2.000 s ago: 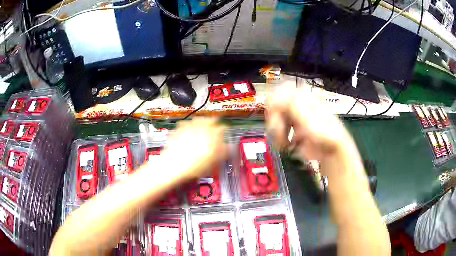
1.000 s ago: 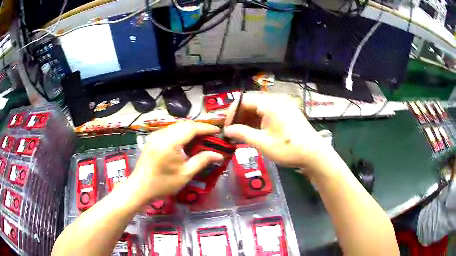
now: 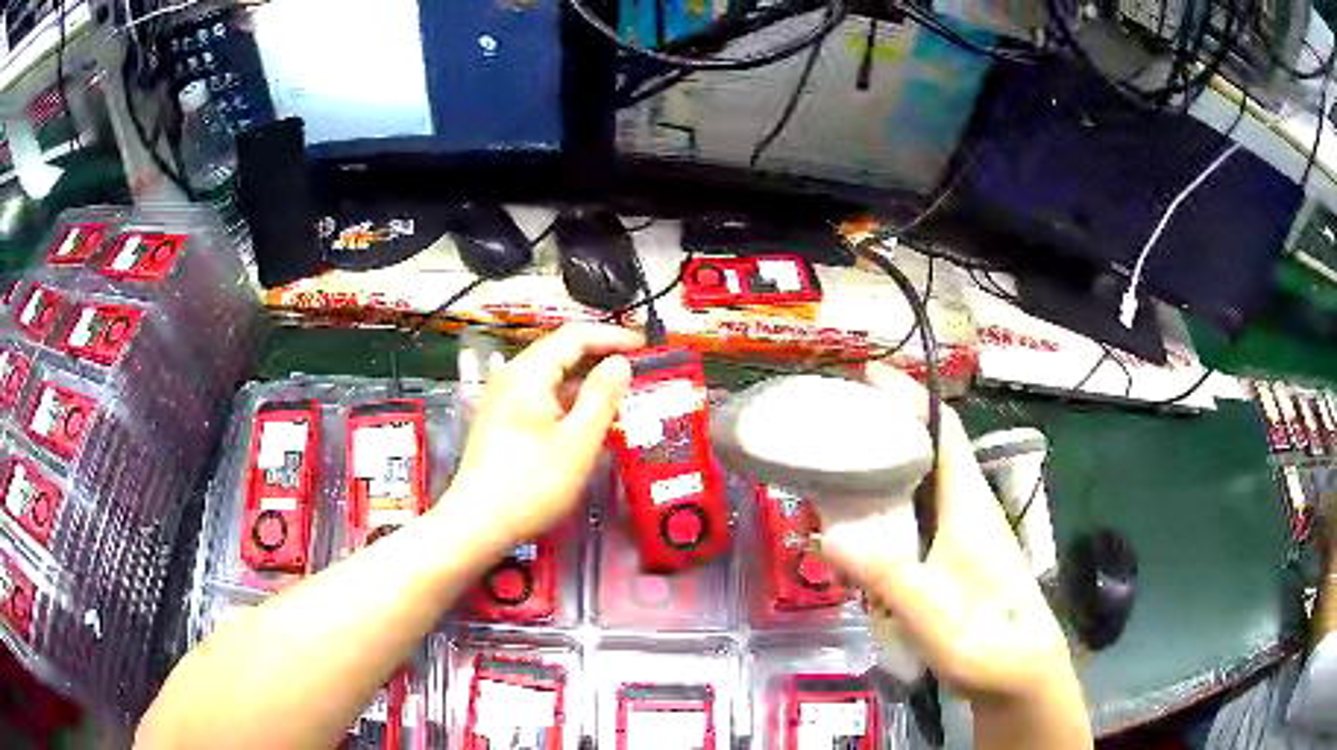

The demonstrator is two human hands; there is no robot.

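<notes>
My left hand (image 3: 535, 425) grips the upper end of a red handheld device (image 3: 672, 466), held tilted above the blister tray (image 3: 587, 633). A black cable (image 3: 654, 320) meets the device's top end. My right hand (image 3: 960, 586) is closed around a white-grey barcode scanner (image 3: 829, 437), whose wide head is just right of the held device. Other red devices lie in the tray pockets, such as one at the left (image 3: 279, 491). My right hand and the scanner partly cover the tray's right side.
Stacked trays (image 3: 147, 440) stand at the left. A second scanner (image 3: 1019, 491) and a black mouse (image 3: 1100, 586) lie at the right. A spare red device (image 3: 751, 280) lies on the ledge below the monitors (image 3: 499, 73). A person's sleeve (image 3: 1312, 689) shows at the right edge.
The red device has been raised and turned, its label now facing me. My right hand has left the device's top end and now holds the scanner. The view has shifted slightly.
</notes>
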